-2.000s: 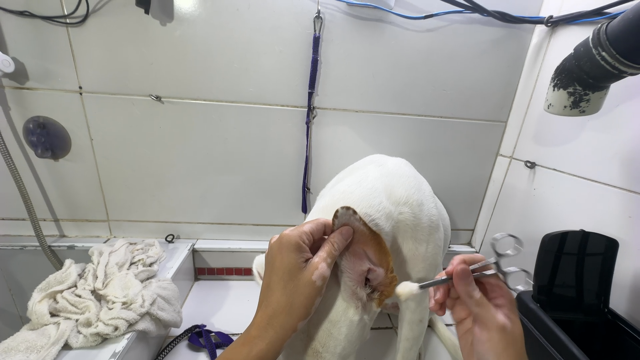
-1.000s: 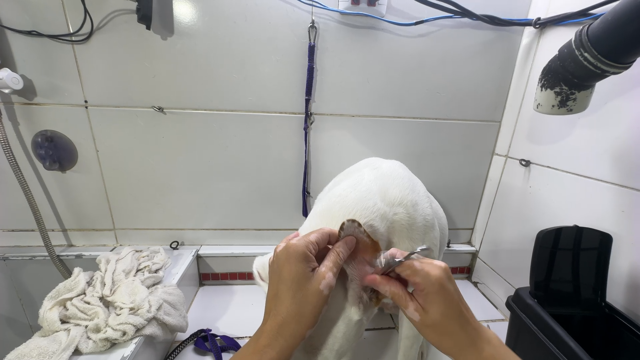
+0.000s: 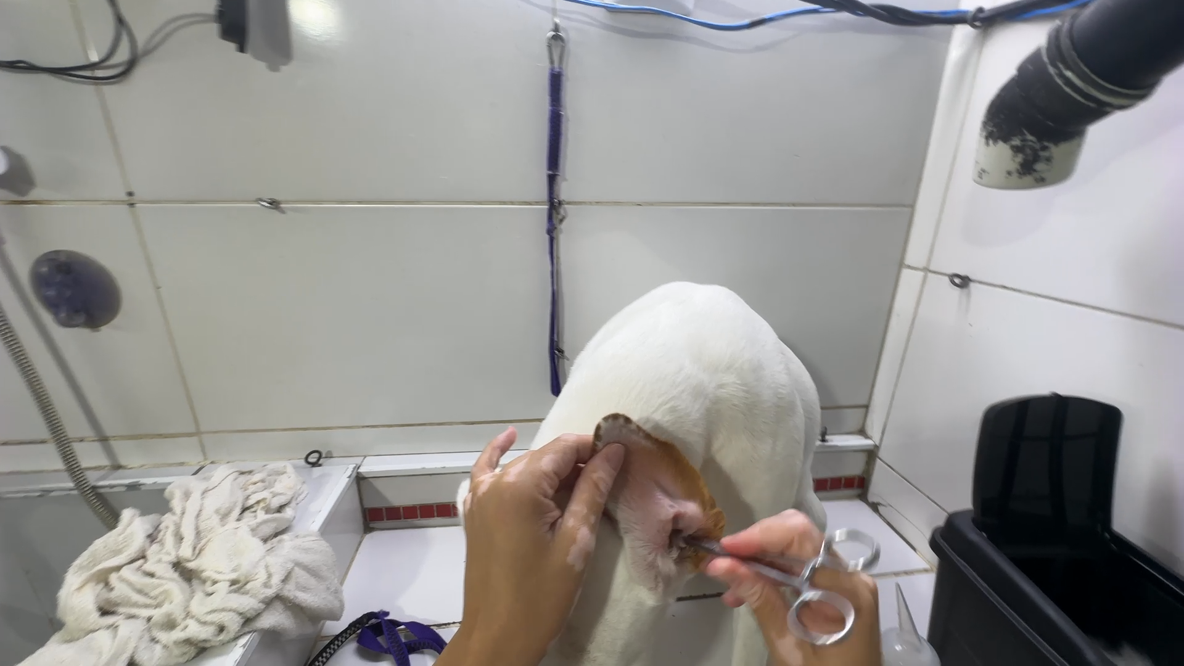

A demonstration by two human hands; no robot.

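A white dog (image 3: pixel 703 370) with a tan patch at its ear stands below me. My left hand (image 3: pixel 541 532) pinches the dog's ear flap (image 3: pixel 657 467) between thumb and fingers and holds it folded back, so the pink inside shows. In my right hand (image 3: pixel 800 583) is a pair of metal forceps with ring handles (image 3: pixel 805 573), held along the shaft. Their tip is at the dark ear canal opening (image 3: pixel 683 538); the tip itself and any cotton on it are hidden.
A crumpled cream towel (image 3: pixel 203 555) lies on the ledge at left, near a purple strap (image 3: pixel 402 638). At right are a black bin with a raised lid (image 3: pixel 1045 462) and a clear nozzle bottle (image 3: pixel 906 638). A purple leash (image 3: pixel 554 231) hangs on the tiled wall.
Two seconds ago the forceps held a white cotton tip just outside the ear; now their tip is at the canal opening. My left hand has kept hold of the ear flap.
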